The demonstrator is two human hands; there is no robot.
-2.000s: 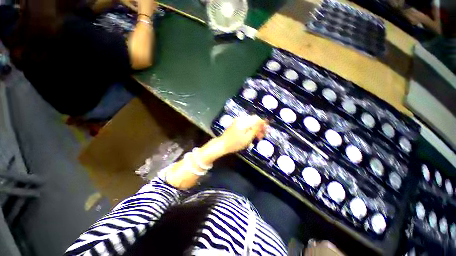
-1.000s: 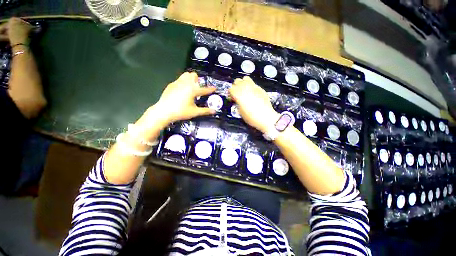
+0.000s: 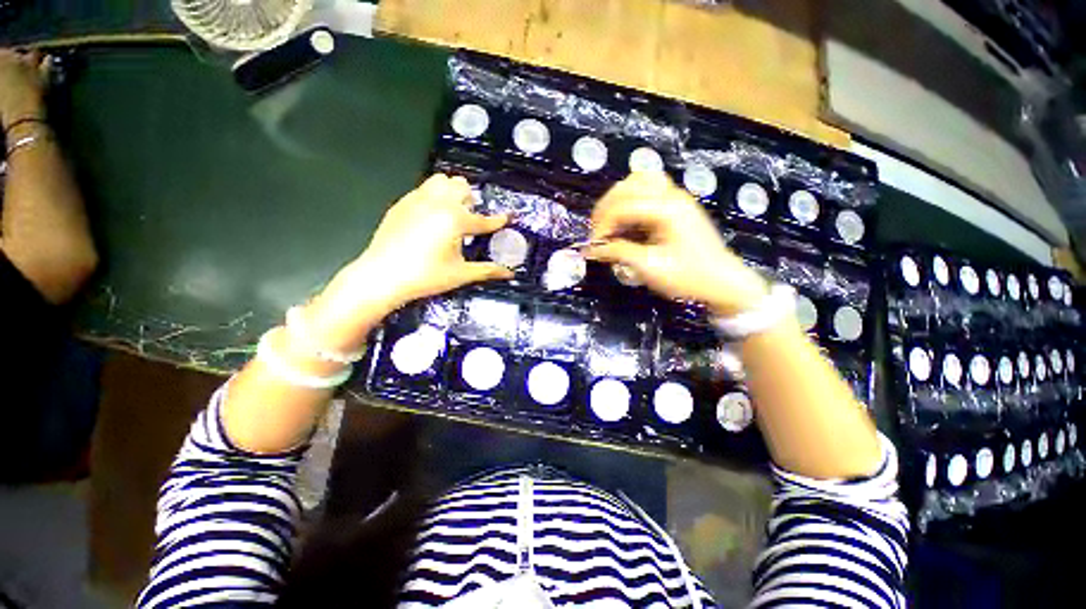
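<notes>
Pale round-faced units [image 3: 548,383] sit in rows in a black tray [image 3: 572,426], with shiny clear film [image 3: 524,212] between rows. My left hand [image 3: 419,248] is over the tray's left part, with thumb and a finger spread above and below a middle-row unit [image 3: 509,248]. Whether they grip it cannot be told. My right hand [image 3: 667,244] is just to its right, fingertips close together at the upper edge of the neighbouring unit [image 3: 565,269]. A small thin reddish thing or fingertip shows there; what the fingers hold is unclear. The right hand hides parts of the tray.
A second black tray of pale discs [image 3: 982,410] lies at the right. A white fan [image 3: 242,14] and a dark block with a pale round end [image 3: 284,60] are at the back left. A tan board [image 3: 619,50] is behind the tray. Another person's arm [image 3: 45,214] is far left.
My right hand, out of clear view two seconds ago, was beside my left a second ago; it has since lifted and turned, fingertips now pinched at a unit. My left hand has stayed nearly still since then.
</notes>
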